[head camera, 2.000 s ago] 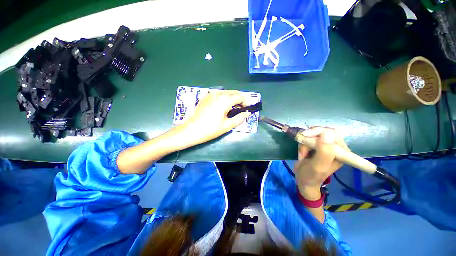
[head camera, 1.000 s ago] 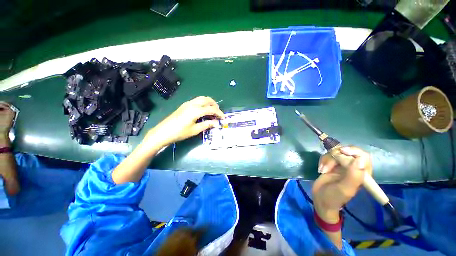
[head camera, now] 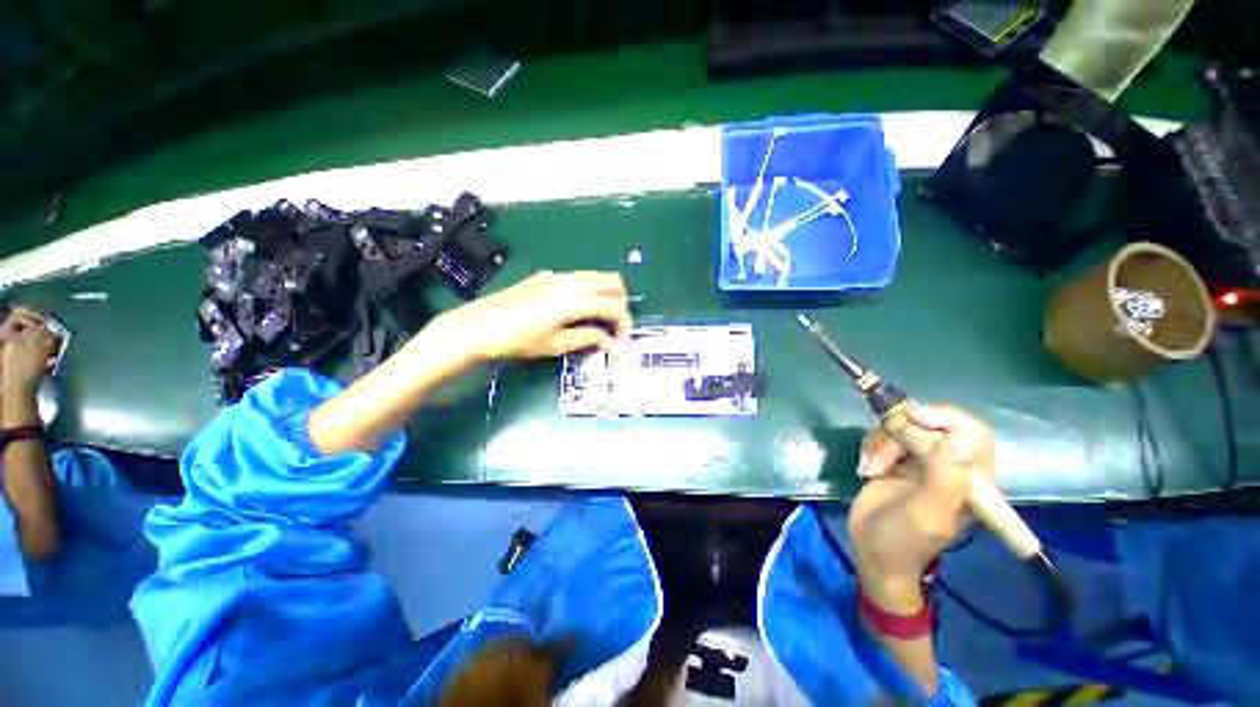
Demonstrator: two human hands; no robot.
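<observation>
A flat white and silver phone assembly (head camera: 647,394) lies on the green bench in front of me. A black module (head camera: 719,384) lies on its right part. My left hand (head camera: 560,318) is over the assembly's upper left corner with fingers bent down; whether it grips anything is hidden. My right hand (head camera: 919,483) holds the cream-handled soldering iron (head camera: 891,403). Its metal tip points up and left, off the assembly to the right, touching nothing.
A heap of black modules (head camera: 297,283) lies at left. A blue bin (head camera: 808,207) with white leads stands behind the assembly. A brown cup (head camera: 1085,325) and a black round-mouthed housing (head camera: 1023,173) stand at right. Another person's hand (head camera: 25,352) is at far left.
The iron has moved off the assembly to the right. My left hand has shifted from the assembly's middle to its upper left corner. The black module now lies on the assembly's right part.
</observation>
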